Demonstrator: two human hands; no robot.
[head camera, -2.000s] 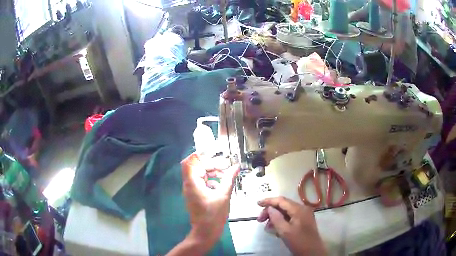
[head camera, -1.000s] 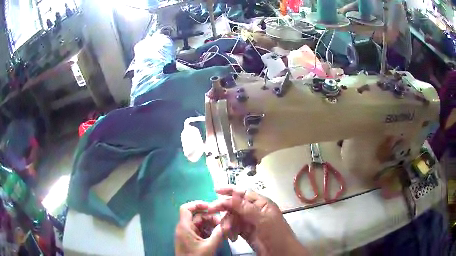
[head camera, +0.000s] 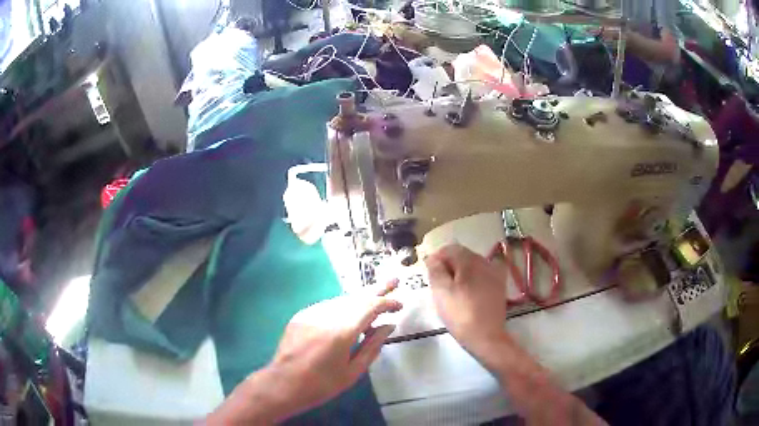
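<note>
The cream sewing machine (head camera: 516, 166) stands on the white table. My left hand (head camera: 329, 341) is before the needle area, fingers spread and pointing right, partly over the teal cloth; no held object shows. My right hand (head camera: 466, 287) is just right of the needle, fingers curled down near the bed; whether it pinches anything is hidden. The teal-green cloth (head camera: 275, 266) lies left of the machine and runs back behind it. The needle and presser foot (head camera: 370, 262) are small and blurred by glare. The scissors with red-orange handles (head camera: 556, 274) lie beside my right hand, which partly covers one loop.
A white plastic shape (head camera: 306, 204) stands left of the machine head. Small tins (head camera: 691, 247) and a pale block with holes (head camera: 692, 285) sit at the table's right end. Cloth and loose threads are heaped behind the machine. Part of another person's arm (head camera: 653, 46) shows at the back right.
My hands were together before the needle; now they are apart, the right moved right and forward to the machine bed, the left lying lower left. The view has shifted, so the machine sits higher.
</note>
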